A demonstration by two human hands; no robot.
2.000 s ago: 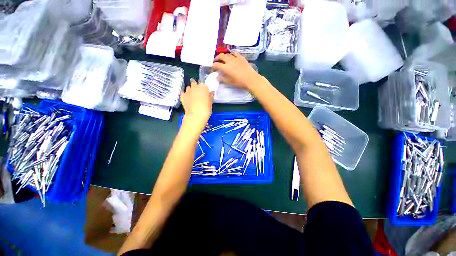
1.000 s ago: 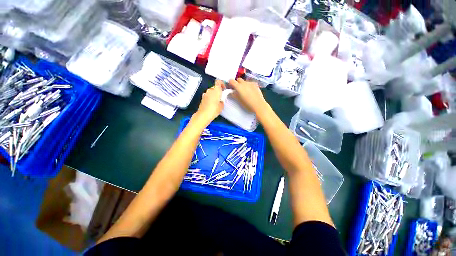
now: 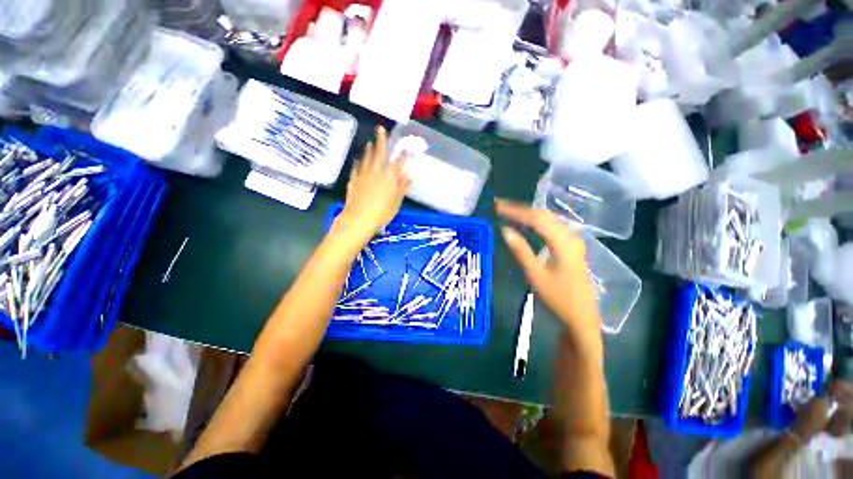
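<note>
A clear packing box [image 3: 472, 166] with a white liner sheet [image 3: 440, 181] in it lies behind the blue work tray [image 3: 416, 334]. My left hand [image 3: 376, 187] is at the box's left end, fingers spread; a small crumpled white piece [image 3: 410, 146] lies by its fingertips, and I cannot tell if the hand holds anything. My right hand [image 3: 552, 253] is in the air right of the tray, slightly blurred, thumb and fingers apart, and empty. Loose silver rods [image 3: 458, 285] lie in the tray.
A box of lined-up rods [image 3: 297, 136] stands left. Blue bins of rods stand at far left [image 3: 122, 271] and right [image 3: 715, 355]. Small tubs [image 3: 613, 210] and a white-and-dark pen-like tool [image 3: 524, 337] lie right. Red bins [image 3: 301, 28] stand behind.
My right hand has left the packing box, moved right and towards me, and opened. My left hand stays at the box's left end. The box's white liner is now more visible.
</note>
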